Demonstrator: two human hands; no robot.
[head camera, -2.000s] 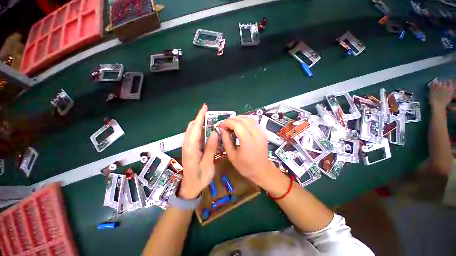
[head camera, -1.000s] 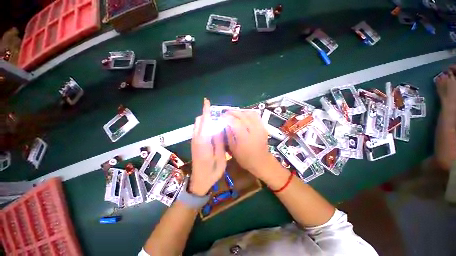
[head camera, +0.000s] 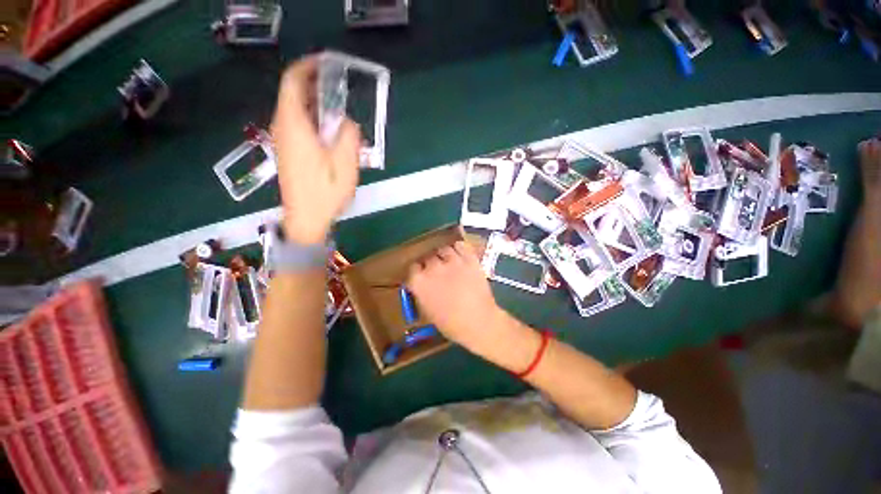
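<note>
My left hand (head camera: 317, 159) is raised over the green belt and holds a clear rectangular housing (head camera: 381, 111) with a large open window; the hand covers its left part. My right hand (head camera: 452, 294) is over the shallow brown parts box (head camera: 386, 270), with its fingers bent inside the box's right side. Whether its fingers hold anything cannot be seen. Several blue cylinders (head camera: 408, 306) lie in the box.
Partly assembled units (head camera: 618, 232) are heaped right of the box, a smaller group (head camera: 208, 299) left. A loose blue cylinder (head camera: 199, 365) lies near a red-pink compartment tray (head camera: 68, 386). More units lie on the belt (head camera: 464, 106). Another person's arm (head camera: 863, 241) is at the right edge.
My hands have separated. My left hand has moved up and left over the belt with a housing; my right hand has moved down to the box. Units at the back have shifted in view.
</note>
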